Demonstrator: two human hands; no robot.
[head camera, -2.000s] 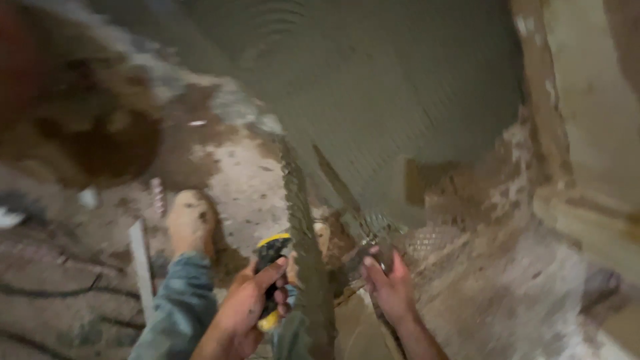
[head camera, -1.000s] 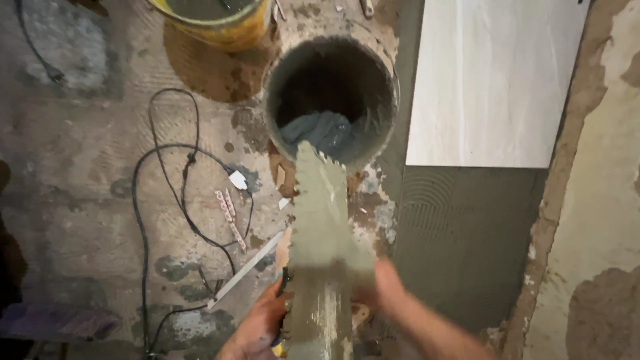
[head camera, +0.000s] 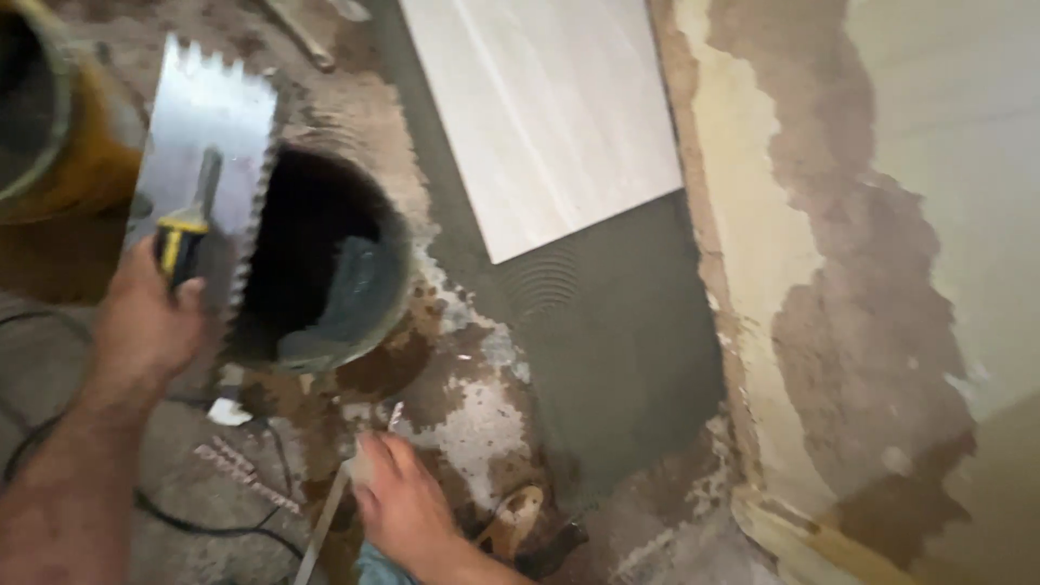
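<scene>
My left hand (head camera: 154, 317) grips the black and yellow handle of a notched trowel (head camera: 191, 154), whose bare metal blade hangs by the left rim of a bucket (head camera: 398, 301) with grey mortar (head camera: 353, 276) low inside. My right hand (head camera: 406, 496) is lower down, its fingers closed at the top of a pale flat strip (head camera: 325, 520); blur hides whether it grips the strip or something else. A large pale veined tile (head camera: 552, 106) lies on grey mortar spread over the floor (head camera: 617, 349), which shows curved ridges near the tile's lower corner.
A yellow bucket (head camera: 106, 138) stands at the upper left. A black cable (head camera: 219, 530), a white plug-like piece (head camera: 229, 412) and patterned strips (head camera: 244, 475) lie on the rough floor. On the right rises a patchy wall (head camera: 861, 325). A shoe (head camera: 512, 520) shows at the bottom.
The trowel, covered in mortar a second ago, now shows a bare metal face with its handle towards me. My hands have moved apart, the left up beside the bucket. The view has shifted and turned.
</scene>
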